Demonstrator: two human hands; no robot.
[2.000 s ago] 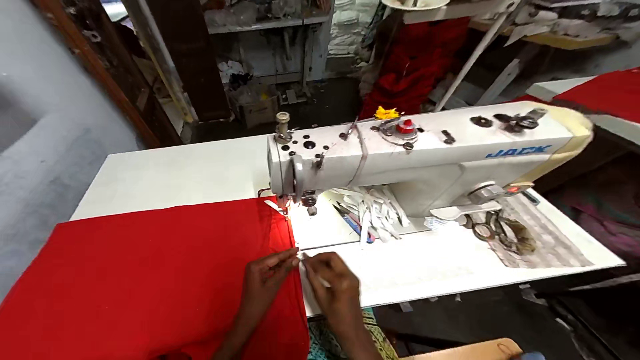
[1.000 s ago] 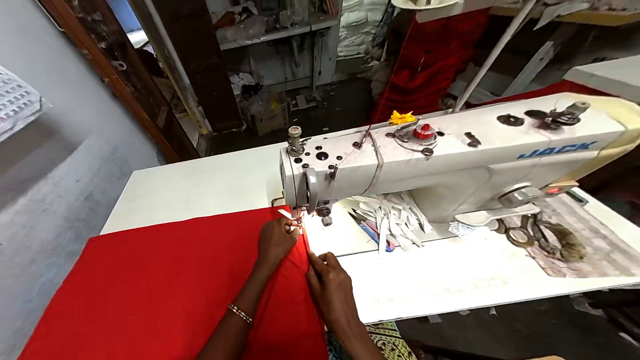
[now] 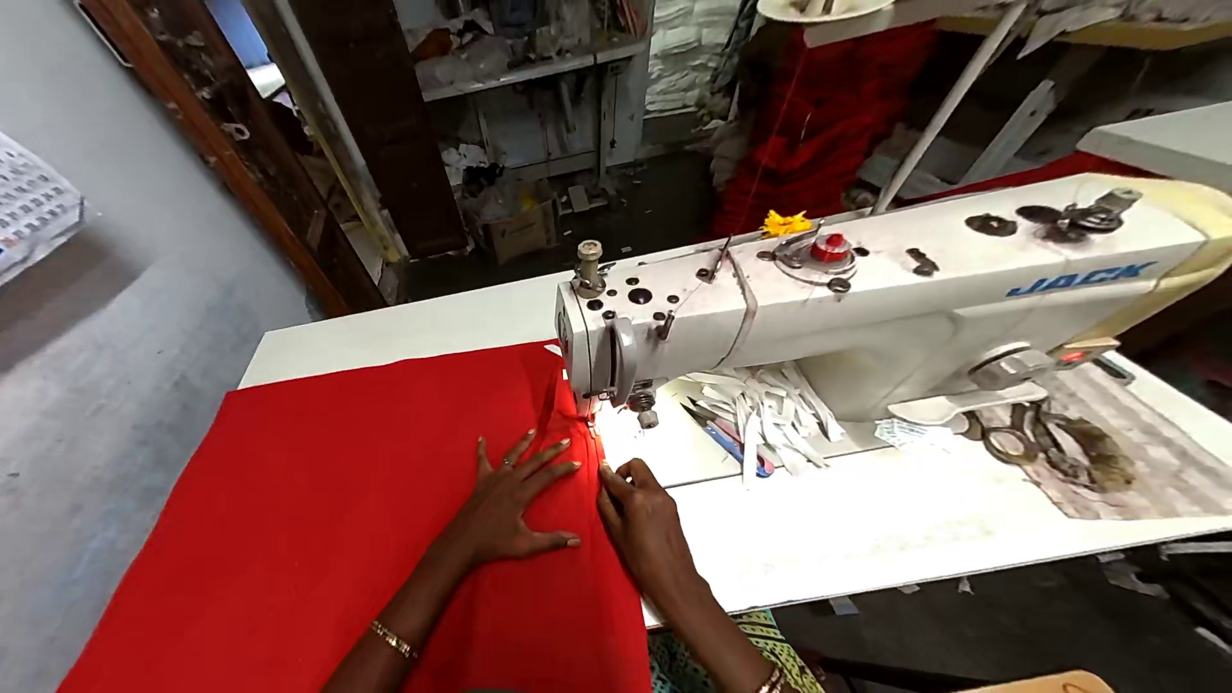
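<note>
A large red fabric panel (image 3: 318, 500) lies across the left of the white sewing table, its right edge passing beneath the needle area of a Jack sewing machine (image 3: 866, 279). Flat on the cloth, fingers spread, rests my left hand (image 3: 515, 496), holding nothing. My right hand (image 3: 645, 525) pinches the fabric's right edge between thumb and fingers, just in front of the presser foot (image 3: 592, 423). The lit needle area is partly hidden by the machine head.
White fabric strips (image 3: 770, 414) and a blue-handled tool (image 3: 733, 448) lie under the machine arm. Scissors (image 3: 1011, 443) rest on a cloth at the right. A wall stands at left, and stacked red fabric (image 3: 818, 125) behind.
My left hand has moved back from beside the needle and spread flat on the cloth. Two seconds ago both hands were together at the fabric edge, nearer the front.
</note>
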